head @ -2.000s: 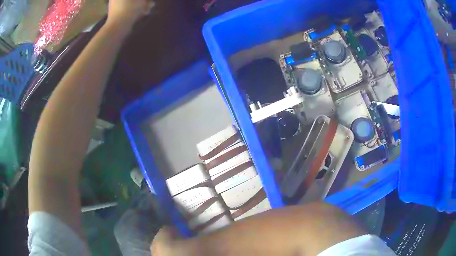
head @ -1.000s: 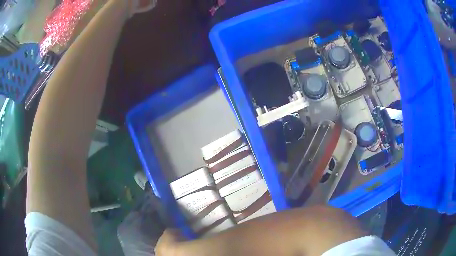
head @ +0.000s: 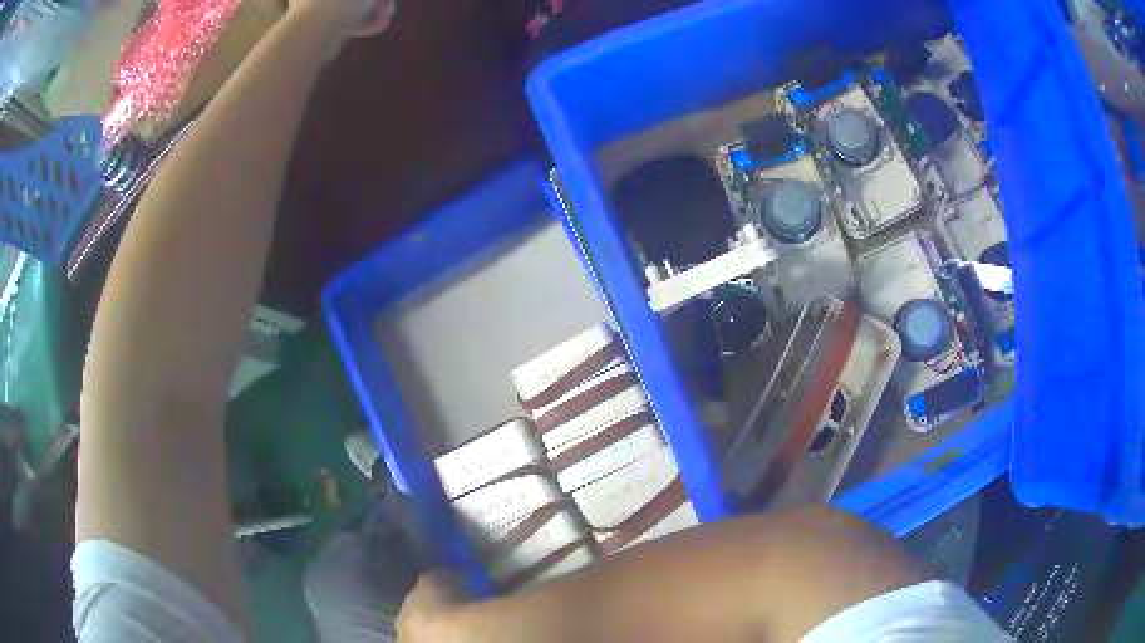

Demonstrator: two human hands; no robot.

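My left hand (head: 360, 18) is at the top edge, small and partly cut off, over a dark surface; what it may hold cannot be seen. My right hand (head: 433, 612) is at the bottom edge beside the near end of the shallow blue bin (head: 358, 364), with its fingers cut off or hidden. Closed cream units (head: 490, 461) with wavy brown bands stand in rows in that bin. The deep blue bin (head: 678, 433) beside it holds open cream housings with grey discs (head: 924, 329), blue blocks and green boards, and a cover with a reddish-brown band (head: 819, 408).
A white toothed bar (head: 709, 274) lies at the deep bin's left wall. A blue perforated basket (head: 48, 182) and pink-red wrapping (head: 166, 57) are at the upper left. Green floor (head: 295, 427) shows below. A dark printed box (head: 1061, 590) is at the lower right.
The view has shifted slightly, so the bins appear a little further right. Both arms keep nearly the same pose, and the bins' contents look unchanged.
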